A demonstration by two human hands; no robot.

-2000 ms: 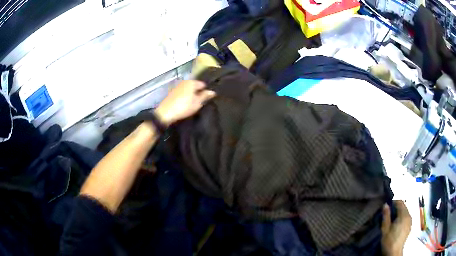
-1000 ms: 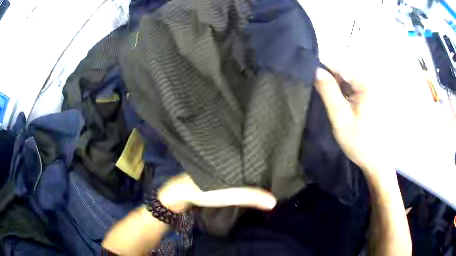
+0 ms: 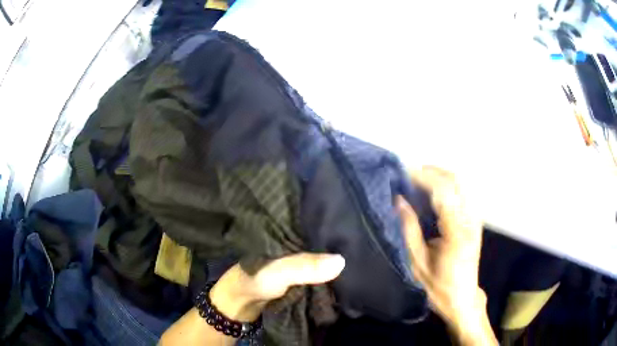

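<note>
A garment piece of dark navy denim [image 3: 338, 223] with olive-brown striped lining [image 3: 183, 169] lies bunched from the table's left part down to its front edge. A long seam with a frayed edge runs along its right side. My left hand [image 3: 291, 274], with a dark beaded bracelet at the wrist, holds the striped cloth near the lower end, thumb on top, other fingers hidden. My right hand [image 3: 443, 236] grips the denim at its right edge, fingers partly hidden by the cloth.
The white machine table [image 3: 419, 88] is behind. Snips [image 3: 578, 118] and a dark phone [image 3: 597, 88] lie at the right, near blurred machine parts. More blue denim [image 3: 64, 230] is heaped left. Tan patches show at left [image 3: 174, 260] and lower right [image 3: 531, 305].
The garment has come down and lies flatter, its seam edge now showing along the right. My right hand has moved down with the denim edge. My left hand has turned thumb-up on the lining.
</note>
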